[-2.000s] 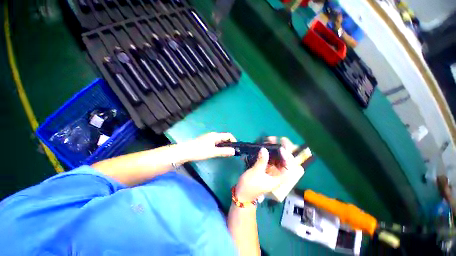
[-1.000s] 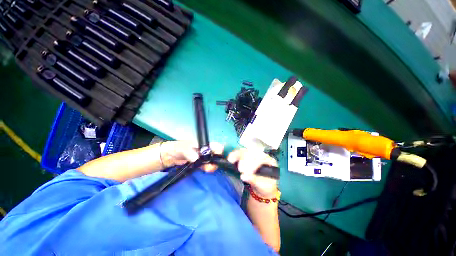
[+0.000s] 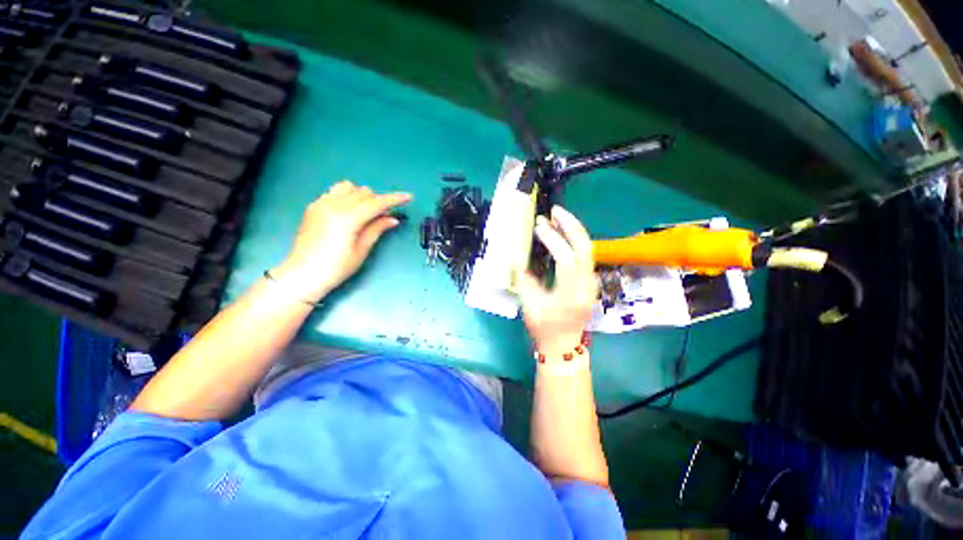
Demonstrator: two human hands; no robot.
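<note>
A black three-legged stand (image 3: 607, 157) lies over the white fixture (image 3: 494, 264). One leg points right and another, blurred, points up and left. The third leg lies along the fixture, partly hidden by my right hand. My right hand (image 3: 560, 280) grips this leg at the fixture. My left hand (image 3: 340, 234) is over the green mat, thumb and index finger apart, left of a pile of small black parts (image 3: 456, 227). A small dark bit shows by its thumb; I cannot tell whether the hand touches it. The orange electric screwdriver (image 3: 676, 249) lies across the white screw feeder (image 3: 634, 301).
Black trays (image 3: 201, 227) with folded stands are at the left. A blue crate (image 3: 79, 390) is below them. A dark cord (image 3: 686, 382) runs below the feeder. Dark ribbed trays (image 3: 855, 338) stand at the right. The long dark green surface (image 3: 655, 95) runs behind the bench.
The stand has moved from in front of my body up and right onto the fixture. My left hand has let go of it and is over the mat. The view has shifted.
</note>
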